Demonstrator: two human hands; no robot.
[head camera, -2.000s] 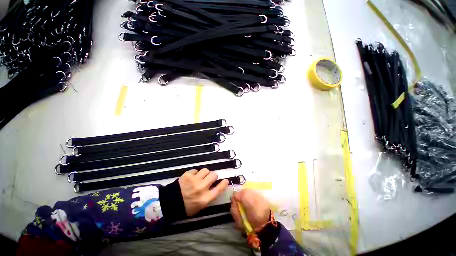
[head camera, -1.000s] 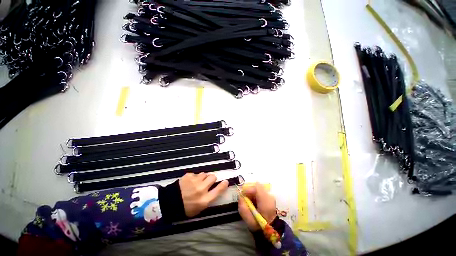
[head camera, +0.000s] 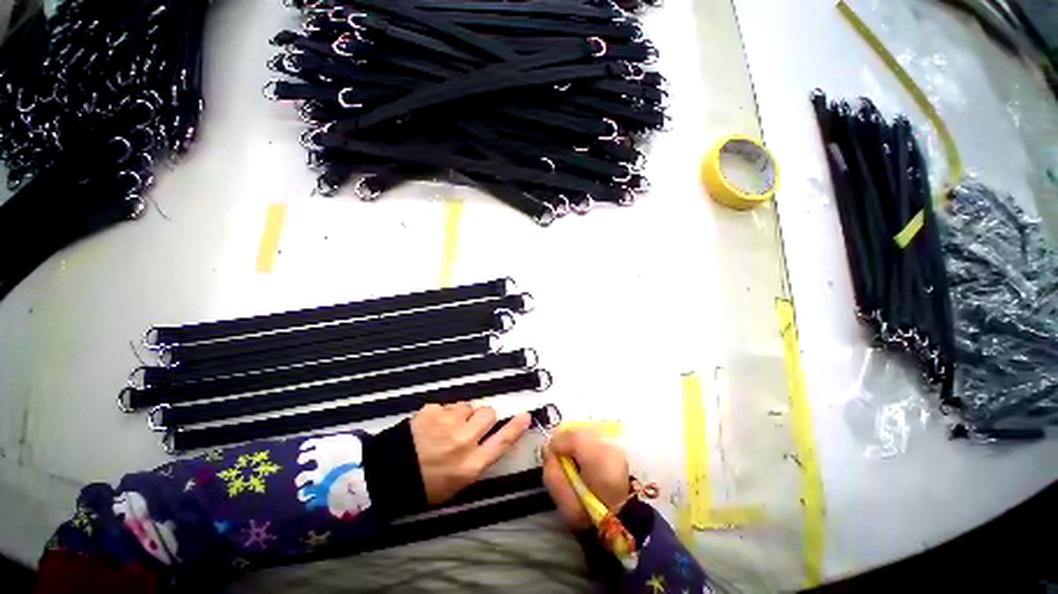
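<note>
My left hand (head camera: 454, 451) lies palm down on a black webbing strap near its right end, its fingertips pressing the strap; most of that strap is hidden under the hand and sleeve. A silver D-ring (head camera: 552, 414) shows at this end. My right hand (head camera: 586, 476) holds a slim yellow tool (head camera: 588, 498) like a pencil, its thin tip at the strap end just below the ring. Whether the tip touches is too small to tell. Several ringed straps (head camera: 348, 348) lie in a row beyond my left hand. More straps (head camera: 464, 524) lie nearer me, partly under my forearm.
A large strap pile (head camera: 476, 104) lies at the far side, another (head camera: 81, 104) at far left. A yellow tape roll (head camera: 739, 172) lies right of centre. A strap bundle (head camera: 888, 232) and crinkled clear plastic (head camera: 1009, 313) lie at right. Yellow tape strips (head camera: 696, 453) mark the table.
My right hand shifted right and turned the tool over the last two seconds, then moved slightly back left. The left hand keeps pressing the same strap. The whole view has shifted slightly.
</note>
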